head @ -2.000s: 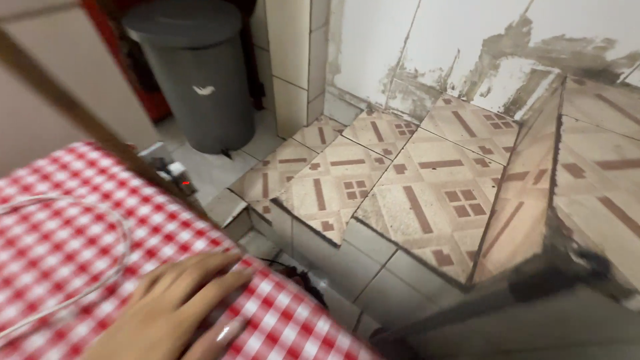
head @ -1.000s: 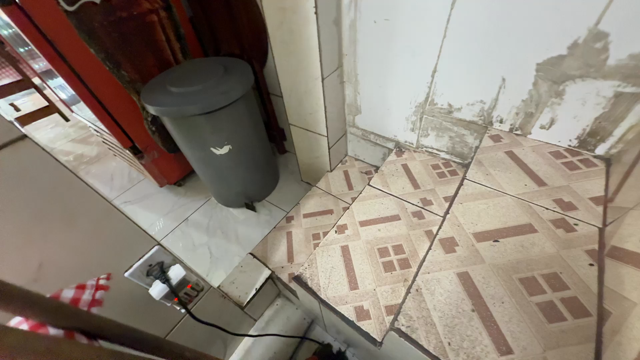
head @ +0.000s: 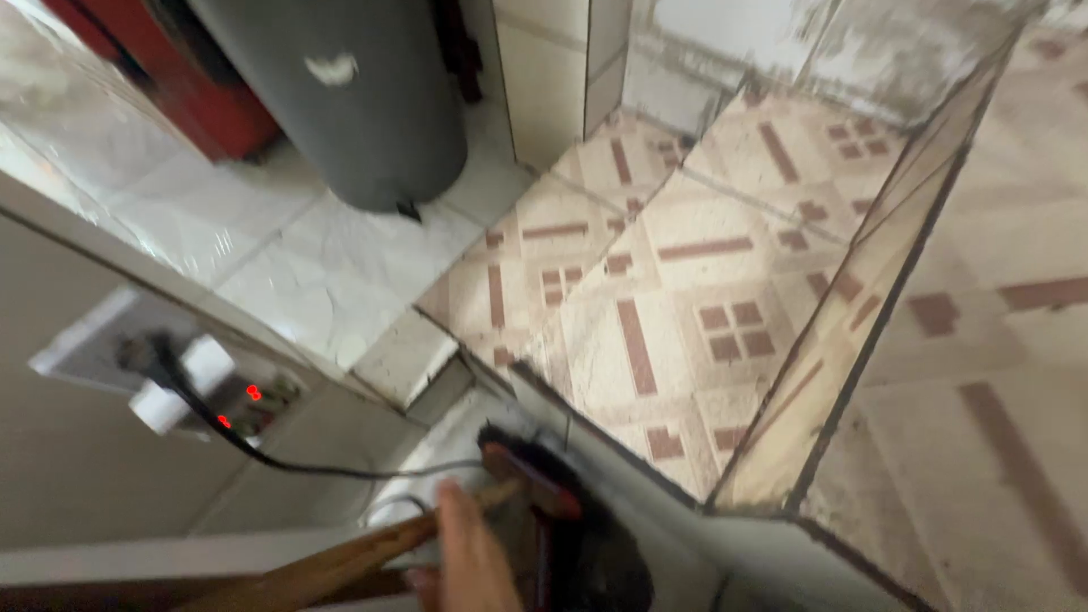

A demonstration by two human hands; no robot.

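Note:
What appears to be my right hand (head: 476,557) reaches in from the bottom edge, blurred. One finger lies across a wooden handle (head: 340,561), and another fingertip shows just below it. Whether the fingers are closed around the handle cannot be told. The handle slopes up from the lower left to a dark, bristly object with red parts (head: 557,501), perhaps a broom head, low beside the tiled step. My left hand is out of view.
A gray bin (head: 357,102) stands on white floor tiles near red furniture (head: 187,85). At left, a black cable (head: 289,466) hangs from a wall outlet (head: 93,340) with a white plug adapter and red lights. Patterned tiled steps (head: 637,340) have dark edges.
A hand rested on the red-and-white checked cloth two seconds ago; that cloth is out of view now. A hand has come in at the wooden handle. The view has shifted strongly downward.

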